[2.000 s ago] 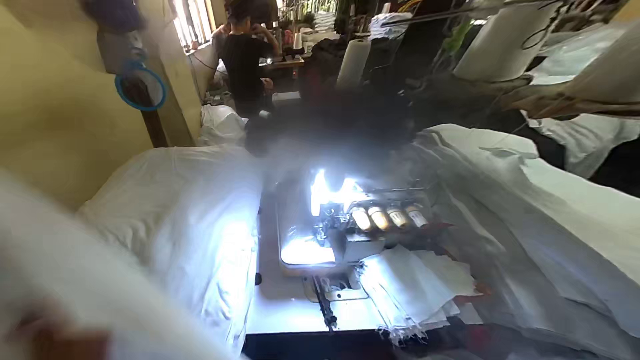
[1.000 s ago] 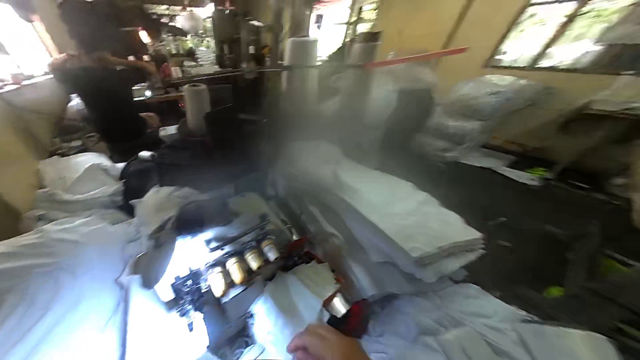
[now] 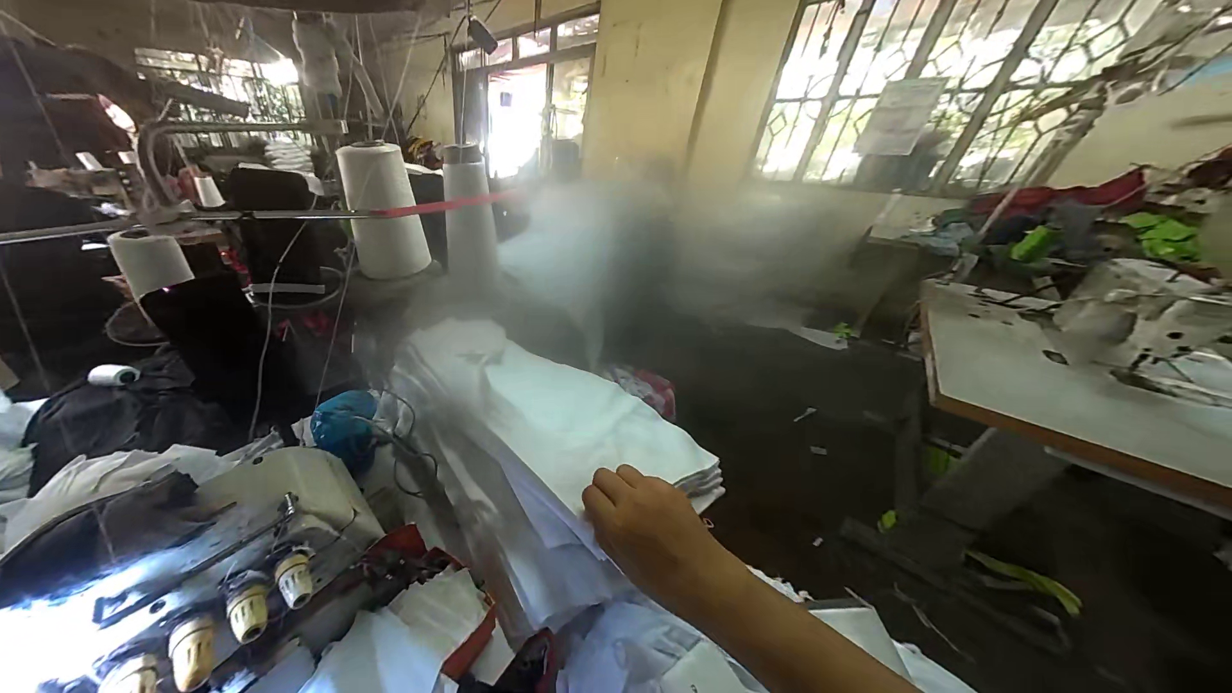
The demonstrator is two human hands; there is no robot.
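Note:
My right hand (image 3: pixel 640 525) rests on the near end of a stack of white fabric pieces (image 3: pixel 568 414), its fingers curled at the edge; whether they pinch a layer cannot be told. The stack lies lengthwise over other pale cloth. My left hand is out of view. At the lower left stands a sewing machine, likely an overlocker (image 3: pixel 318 491), with several cream tension knobs (image 3: pixel 246 606) and a bright light at its left. Small white fabric pieces (image 3: pixel 404 635) lie beside it, near a red-edged holder (image 3: pixel 472 640).
Large thread cones (image 3: pixel 385 212) stand behind the machine under a metal rod (image 3: pixel 260 214). A blue round object (image 3: pixel 344 428) sits behind the machine head. At the right is another sewing table (image 3: pixel 1068 385) with a machine (image 3: pixel 1155 318). More white cloth (image 3: pixel 664 635) is heaped below my forearm.
The view has swung right. My right hand, low by the small fabric pieces one second ago, is now at the near end of the white fabric stack.

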